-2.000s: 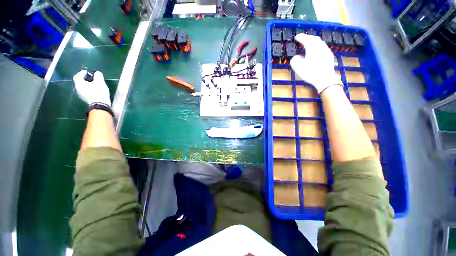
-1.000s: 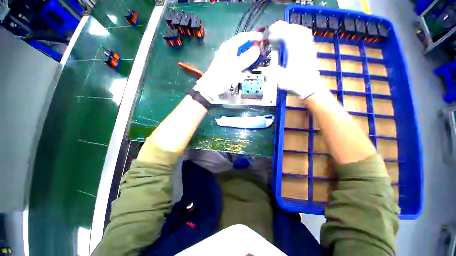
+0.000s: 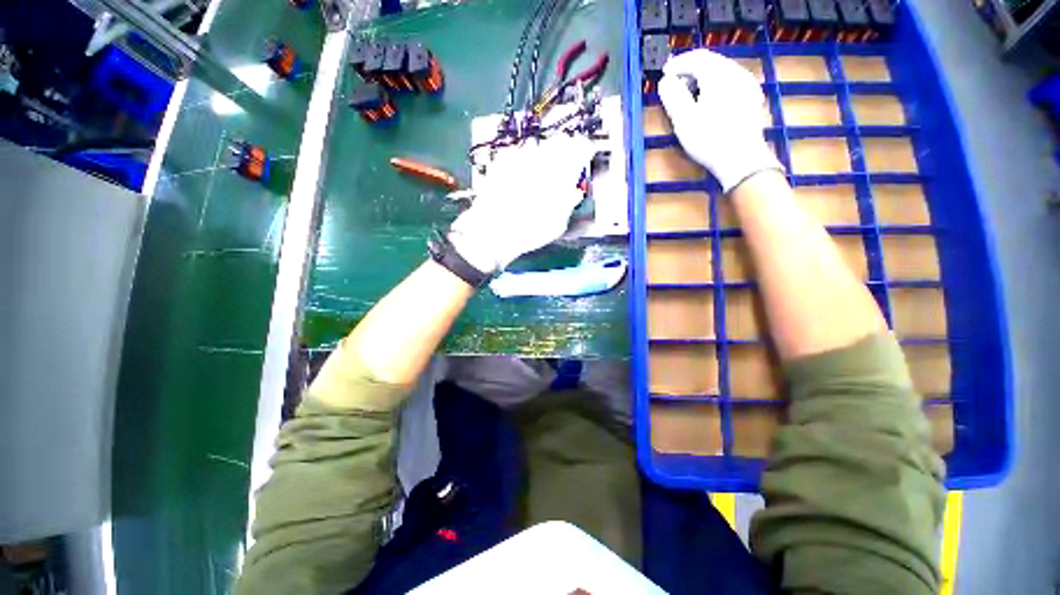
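My left hand [image 3: 529, 200], in a white glove, is over the pale fixture plate [image 3: 607, 209] on the green bench. A small blue-and-red bit shows at its fingertips; the hand hides the rest, so I cannot tell its grip. My right hand [image 3: 717, 122], also gloved, is over the upper-left cells of the blue divided tray [image 3: 642, 349]. A dark part [image 3: 694, 84] shows between its thumb and fingers, mostly hidden. Black-and-orange coil parts [image 3: 721, 18] fill the far row, and one more [image 3: 654, 55] stands nearer, left of my right hand.
A pale-blue knife [image 3: 558, 280] lies at the near bench edge. An orange stick [image 3: 424, 172] and red-handled pliers [image 3: 572, 67] lie by the fixture. Several coil parts [image 3: 398, 70] stand at the back left. More parts [image 3: 250, 160] are on the conveyor [image 3: 174, 291] beyond the pale rail [image 3: 285, 267].
My left hand went from the conveyor to the fixture, and has since moved slightly lower over it. My right hand left the tray for the fixture area and is now back over the tray.
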